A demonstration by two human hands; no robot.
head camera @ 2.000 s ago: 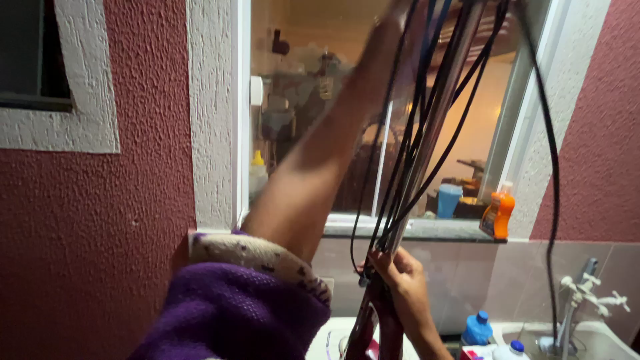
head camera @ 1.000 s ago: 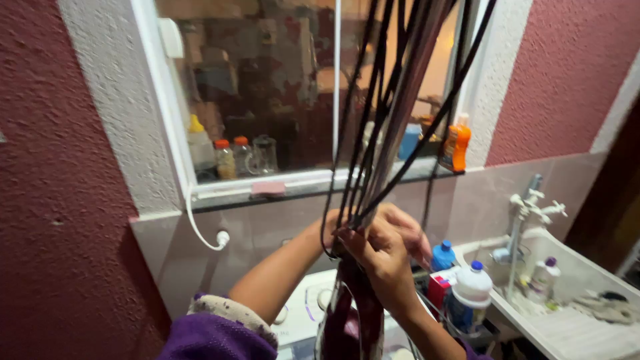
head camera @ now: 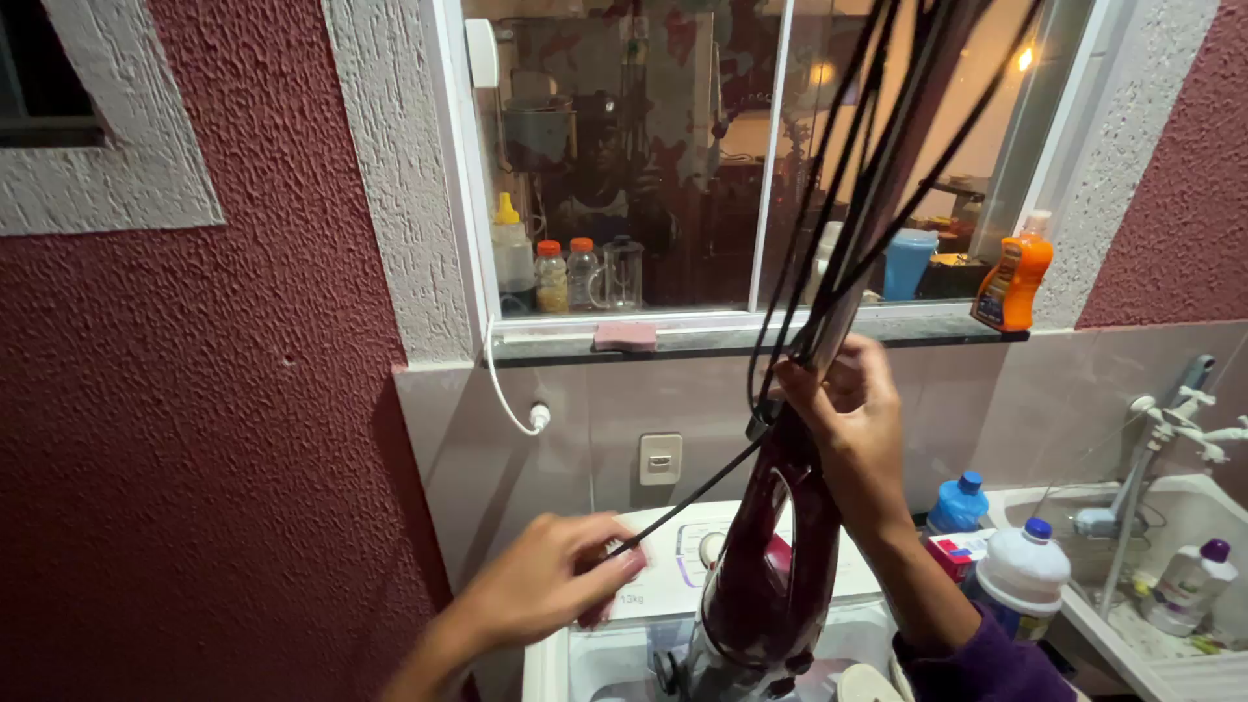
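A dark red stick vacuum cleaner (head camera: 780, 575) stands upright, its metal tube (head camera: 902, 146) rising past the window. Loops of black power cord (head camera: 814, 234) hang along the tube. My right hand (head camera: 848, 419) grips the lower end of the tube and the cord just above the vacuum's handle. To the lower left, my left hand (head camera: 561, 570) pinches a length of the cord that runs down from the cord hook near the handle top. The left fingers are slightly blurred.
Behind the vacuum is a white washing machine (head camera: 653, 585). An orange bottle (head camera: 1019, 278) and a pink sponge (head camera: 624, 336) rest on the window sill. A white jug with a blue cap (head camera: 1022, 570) and a blue bottle (head camera: 957, 502) stand beside the laundry sink (head camera: 1082, 595) at right.
My left hand has come down from high on the tube, passed by the handle top, and moved out to the lower left with a stretch of cord. My right hand stays at the tube's lower end.
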